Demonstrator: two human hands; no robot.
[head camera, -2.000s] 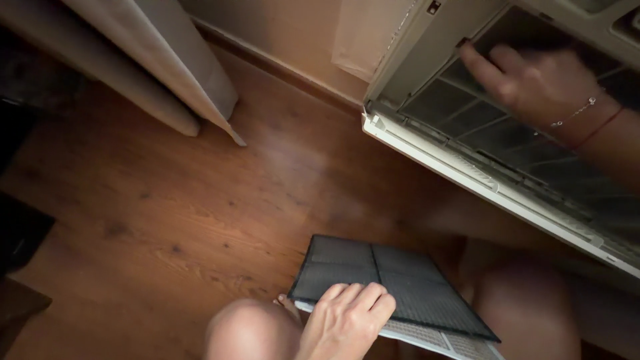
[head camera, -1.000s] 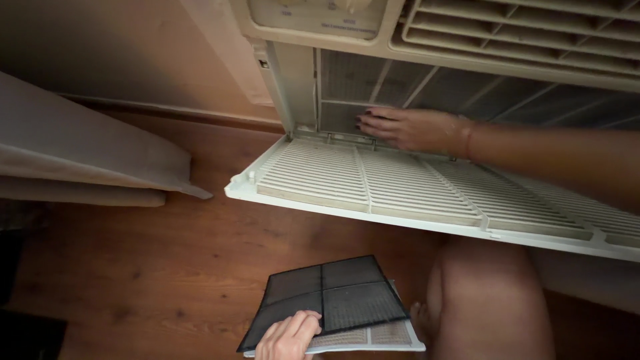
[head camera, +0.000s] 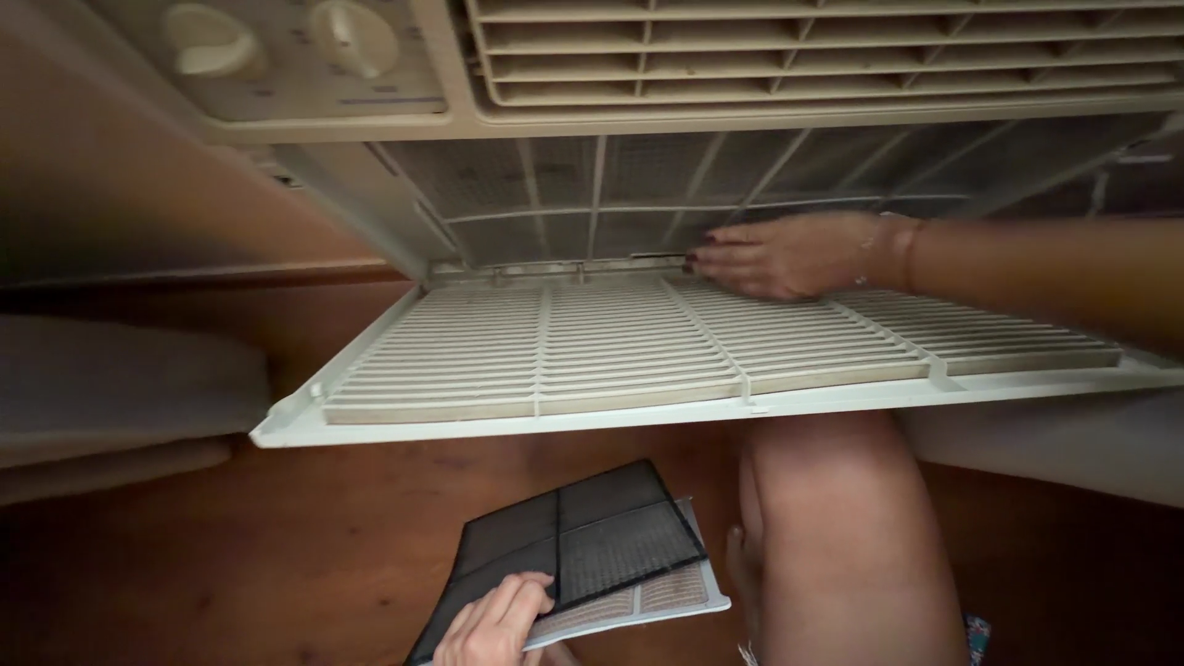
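My left hand (head camera: 499, 622), low in the view, grips a dark mesh air filter (head camera: 601, 527) together with a white-framed filter (head camera: 671, 597) lying under it. Above, the slatted front grille (head camera: 601, 347) of an air conditioner hangs swung down from the unit. My right hand (head camera: 786, 254) reaches in from the right, flat with its fingers extended, at the lower edge of the opening, near the white-ribbed mesh (head camera: 647, 176) inside. Nothing shows in its grasp. Whether its fingertips touch the mesh or the hinge edge, I cannot tell.
Over the opening sit two control knobs (head camera: 356, 37) and the louvred air outlet (head camera: 721, 65). A light curtain (head camera: 111, 388) hangs at the left, beside the wall (head camera: 139, 185). My bare leg (head camera: 846, 546) is below the grille, above the wooden floor (head camera: 277, 555).
My right hand has moved from the upper part of the opening to its lower edge. My left hand keeps holding the filters. The view has swung toward the unit and closer.
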